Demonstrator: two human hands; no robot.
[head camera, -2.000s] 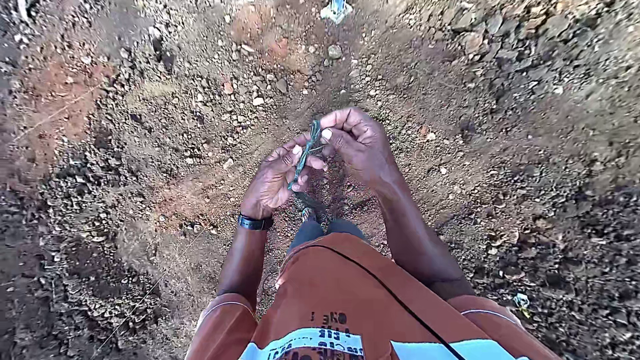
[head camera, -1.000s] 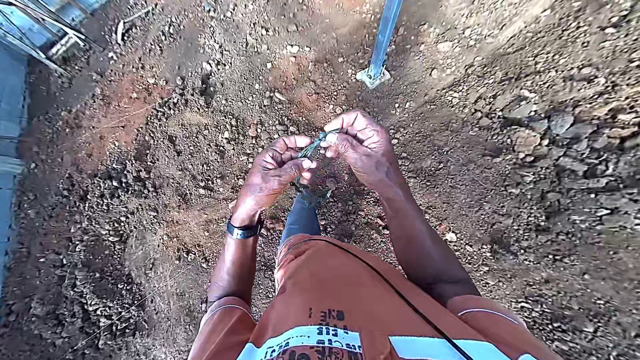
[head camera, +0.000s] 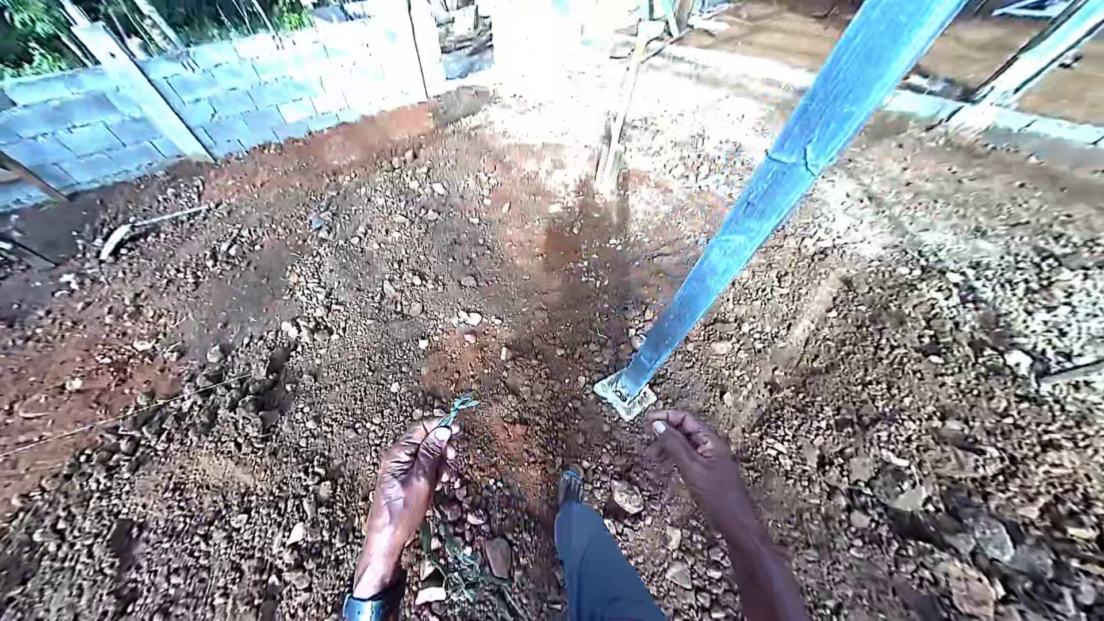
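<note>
A small bundle of green cord (head camera: 459, 409) sticks up from between the thumb and fingers of my left hand (head camera: 416, 466), at the lower middle of the view. My left wrist wears a dark watch band. My right hand (head camera: 692, 448) is apart from it on the right, with thumb and index finger brought close together; whether a thin strand runs between them I cannot tell. Just beyond my right hand stands a blue metal post (head camera: 733, 246) on a small pale base (head camera: 624, 397). More green strands (head camera: 461, 561) show low down, beside my left forearm.
Uneven, stony soil (head camera: 362, 345) surrounds my foot (head camera: 570, 487). A concrete block wall (head camera: 95, 129) runs along the back left. A wooden stake (head camera: 617, 129) stands ahead, and a thin line (head camera: 112, 420) stretches over the ground at left. Another post (head camera: 1026, 65) rises at the back right.
My hands, together at the green cord before, are now apart, the cord staying in my left hand. The view has tilted up, bringing in the wall and more of the blue post.
</note>
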